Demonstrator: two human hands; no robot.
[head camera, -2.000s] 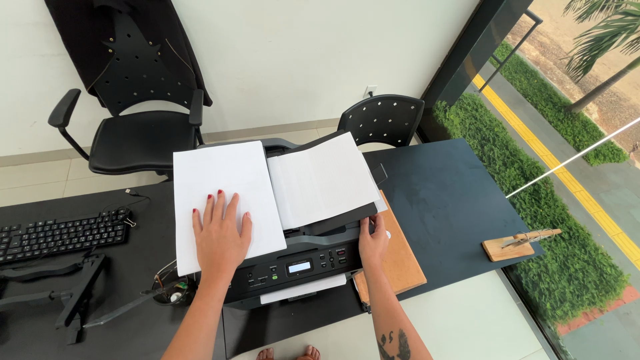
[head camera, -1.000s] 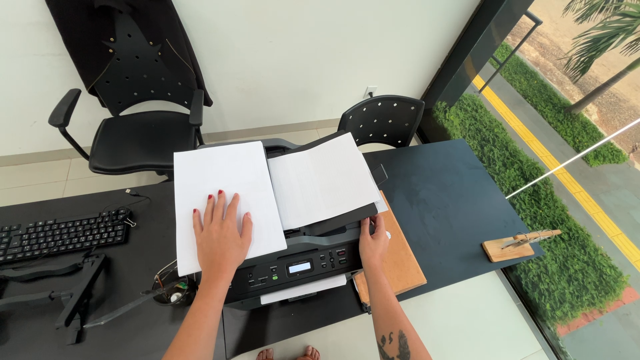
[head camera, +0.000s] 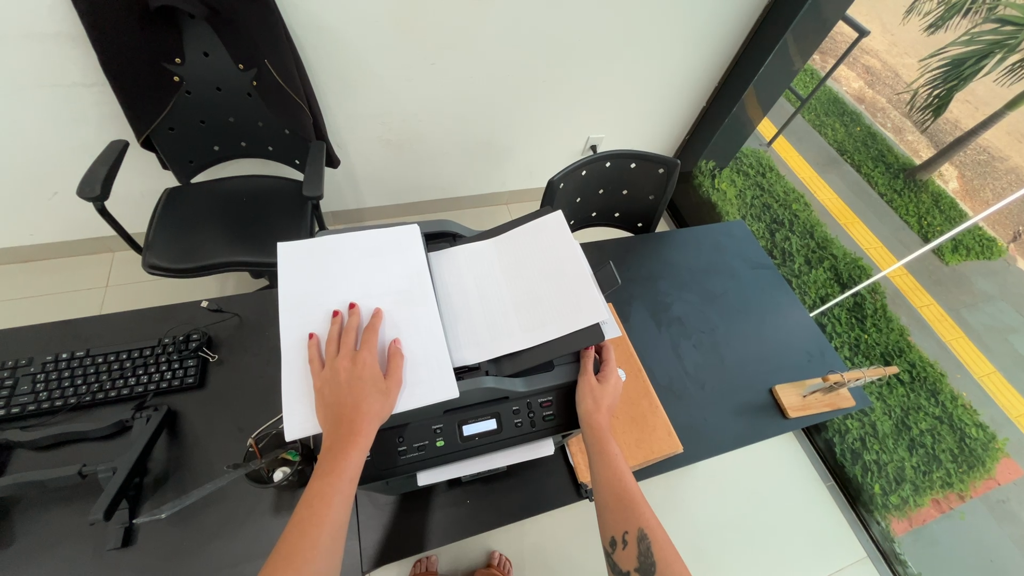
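My left hand (head camera: 355, 372) lies flat, fingers spread, on a stack of white paper (head camera: 360, 280) that covers the left part of a black multifunction printer (head camera: 480, 432). More white sheets (head camera: 512, 288) rest on the printer's dark feeder tray (head camera: 552, 356), right of the stack. My right hand (head camera: 598, 382) is at the front right corner of that tray, its fingertips touching the edge; whether it grips the tray I cannot tell. Below the control panel, with its lit display, a white sheet (head camera: 488, 462) sticks out of the front of the printer.
A brown board or folder (head camera: 640, 400) lies beside the printer on the dark desk (head camera: 704, 320). At left are a black keyboard (head camera: 104, 372), a folding stand (head camera: 120, 472) and a pen holder (head camera: 280, 464). A wooden holder (head camera: 814, 396) stands at the right edge. Two black chairs (head camera: 228, 228) are behind.
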